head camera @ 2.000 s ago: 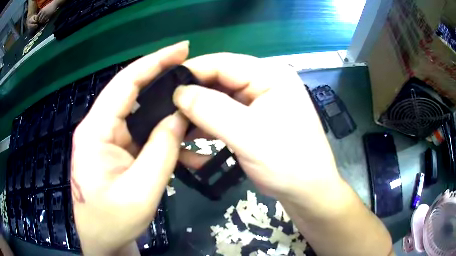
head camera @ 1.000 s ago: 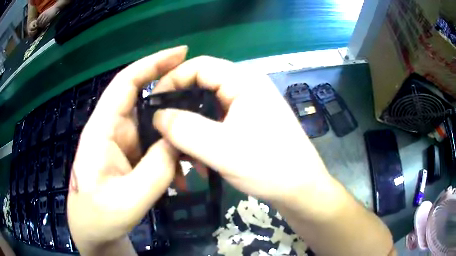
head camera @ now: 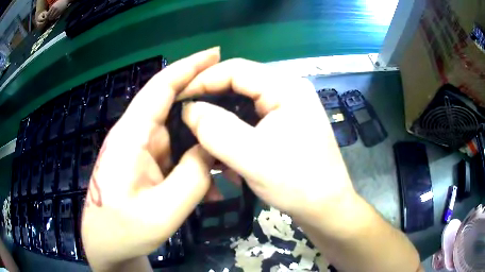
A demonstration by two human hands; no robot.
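My left hand (head camera: 138, 175) and my right hand (head camera: 266, 133) are both closed around a black plastic phone housing (head camera: 223, 215). Its upper part lies dark between my fingers and both thumbs press on it. Its lower part, with a rectangular window, hangs below my hands, blurred. Fingertips show through the window. Much of the housing is hidden by my hands. A heap of cream pads (head camera: 276, 241) lies on the bench below my right wrist.
A black blister tray (head camera: 58, 154) is at left. Two small shells (head camera: 365, 118), a smartphone (head camera: 414, 186), a pen (head camera: 450, 204), a pink fan (head camera: 473, 239), a black fan (head camera: 444, 120) and a cardboard box (head camera: 425, 58) are at right. A green conveyor (head camera: 234, 32) runs behind; another person's hands (head camera: 50, 15) show top left.
The housing has turned from tilted to more upright in my hands, its window part now hanging below. My hands have shifted slightly right in view. The small shells, partly covered at first, now show.
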